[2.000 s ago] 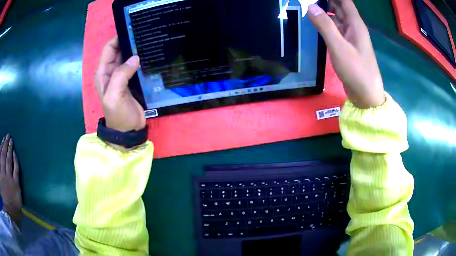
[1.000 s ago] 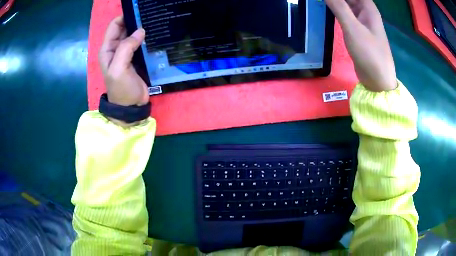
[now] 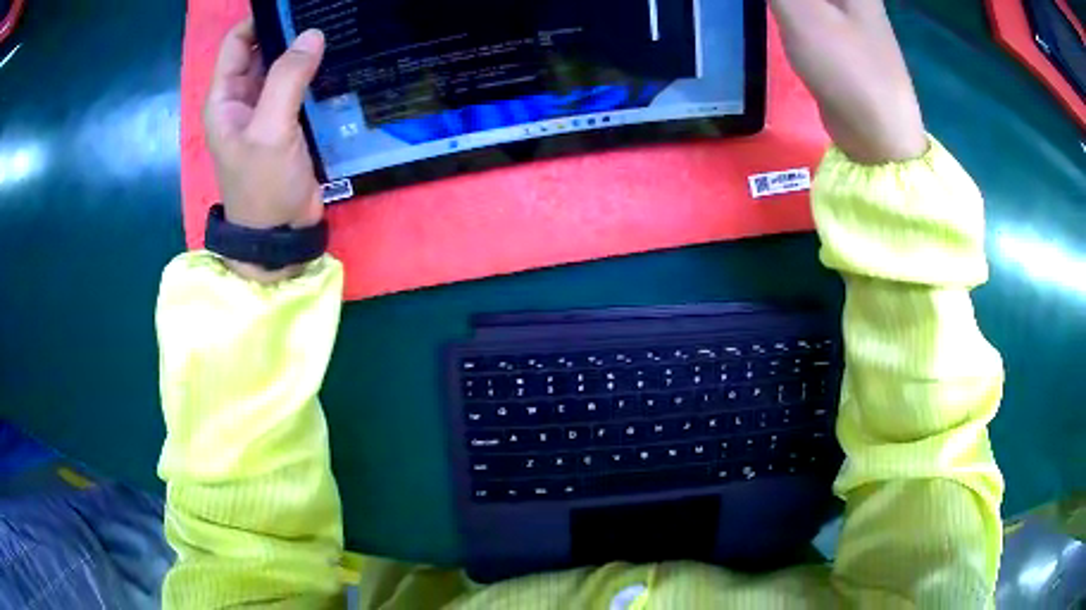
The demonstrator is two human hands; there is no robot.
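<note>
The tablet [image 3: 524, 131] lies tilted over the red pad [image 3: 572, 221], its top cut off by the frame. Its lit screen shows a black script window over a blue desktop. My left hand [image 3: 264, 143] grips the tablet's left edge, thumb on the front bezel. My right hand [image 3: 852, 78] is at the tablet's upper right; its fingers are cut off by the top edge, so its contact is hidden. The dark keyboard cover [image 3: 643, 417] lies detached, nearer to me, with its touchpad [image 3: 644, 529] towards me.
The green bench [image 3: 393, 393] surrounds the pad. A barcode label [image 3: 780, 181] is on the pad's right front edge. Another red pad [image 3: 1027, 42] with a dark tablet is at the upper right. Blurred blue-grey cloth [image 3: 60, 524] shows at the lower left, beyond the bench edge.
The tablet, pad and keyboard cover appear higher in the picture than before. Both hands have stayed at the tablet's sides; my right fingers have passed out of the top edge. The other person's hand at left is gone.
</note>
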